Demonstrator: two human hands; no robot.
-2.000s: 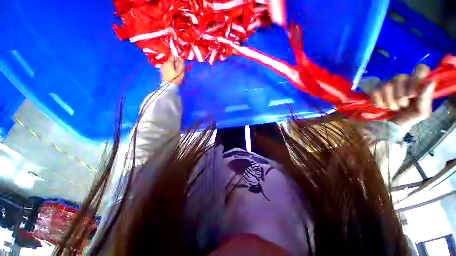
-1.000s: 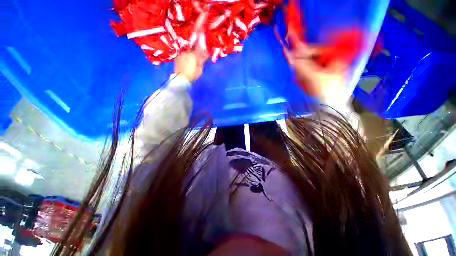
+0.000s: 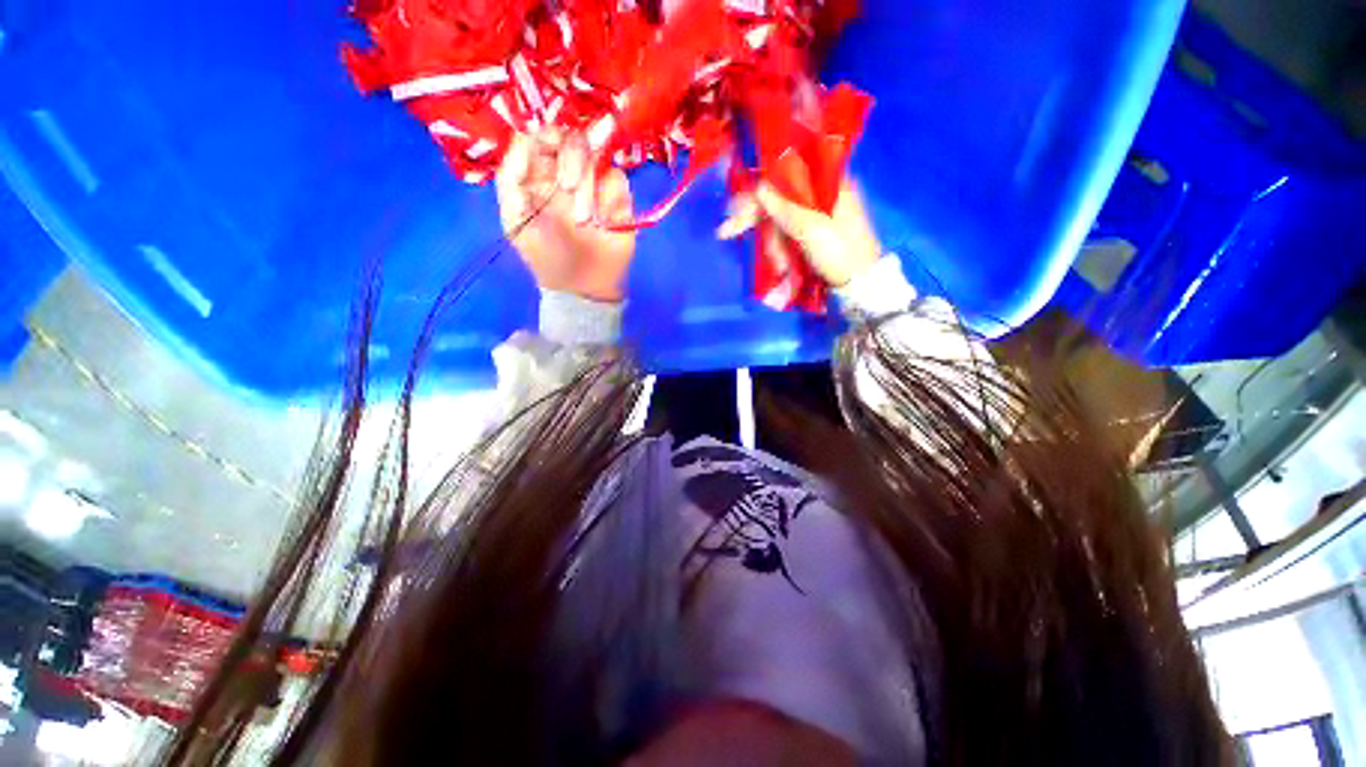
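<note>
A tangled pile of red-and-white strips (image 3: 599,68) lies in a large blue bin (image 3: 959,165) at the top of the view. My left hand (image 3: 566,210) is at the pile's near edge, palm partly showing, with a thin red strip (image 3: 670,202) running from its fingers towards the right. My right hand (image 3: 817,225) is closed around a gathered red bunch (image 3: 779,273), whose ends stick out above and below the hand. The bunch overlaps the pile's right side. Some fingertips are blurred or hidden by strips.
A second blue container (image 3: 1221,225) stands at the right, beyond the bin's rim. A brown cardboard box (image 3: 1094,375) is partly hidden by hair at the right. A stack of red goods (image 3: 158,647) is at lower left. Long hair hangs across the lower view.
My right hand has come from the far right to the pile's near right side, still with red strips. My left hand has shifted slightly right and its palm now shows.
</note>
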